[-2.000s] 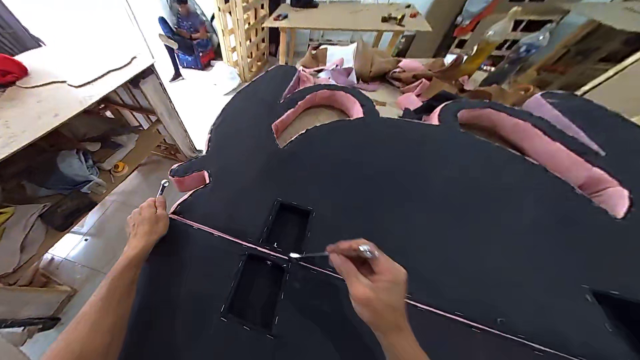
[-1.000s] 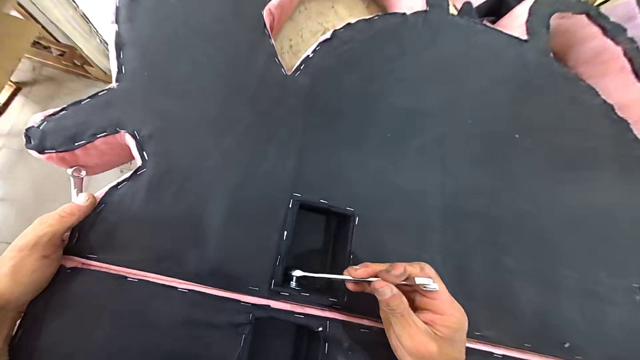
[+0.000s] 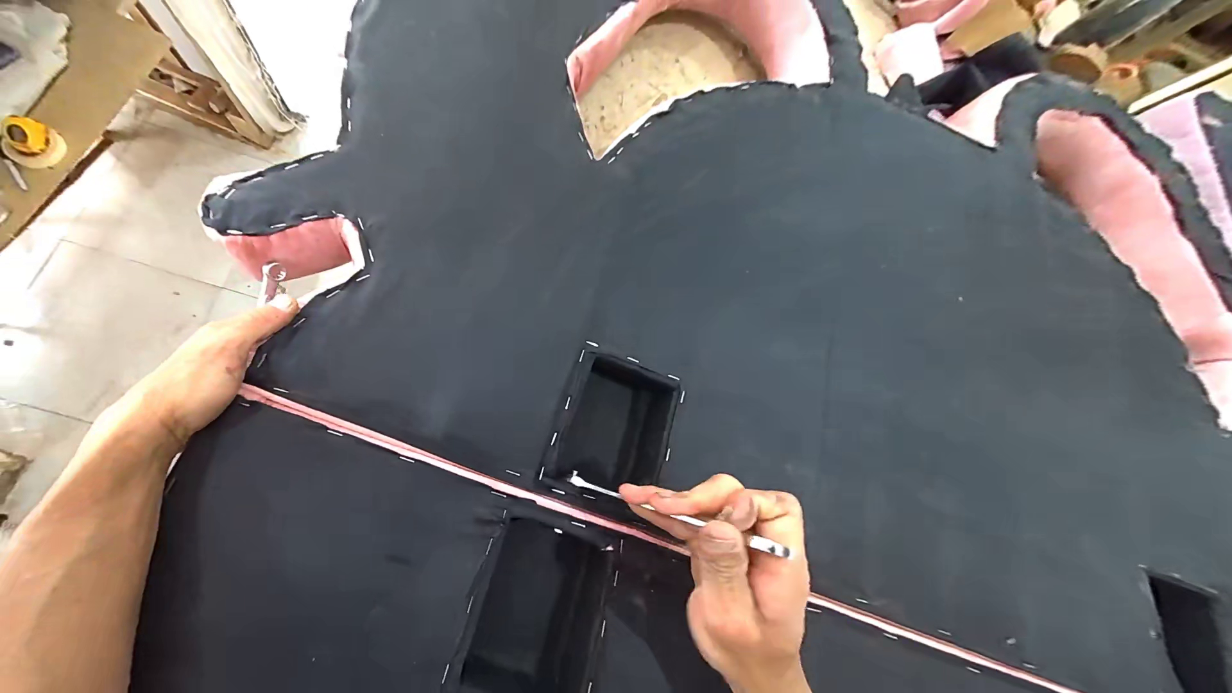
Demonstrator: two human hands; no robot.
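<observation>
My right hand [image 3: 746, 568] grips a slim metal wrench [image 3: 679, 520] between thumb and fingers. Its far tip is at the lower edge of a rectangular recess [image 3: 621, 414] in a black fabric-covered panel [image 3: 751, 289]. My left hand [image 3: 207, 366] lies on the panel's left edge; a second metal wrench [image 3: 272, 279] sticks up beyond its thumb. A pink fabric seam [image 3: 404, 448] runs between this panel and a black lower section [image 3: 298, 549], which has another recess [image 3: 539, 606]. Staples line the edges.
Pink-lined curved cutouts [image 3: 794, 48] shape the panel's far side. A workbench [image 3: 106, 77] with a yellow tape roll [image 3: 29, 138] stands at upper left above a tiled floor [image 3: 87, 289]. Fabric scraps [image 3: 924, 48] lie behind at upper right.
The view has come much closer to the panel since two seconds ago. The wrench tip has moved from the seam between the recesses to the upper recess's lower edge. My left hand remains at the left edge.
</observation>
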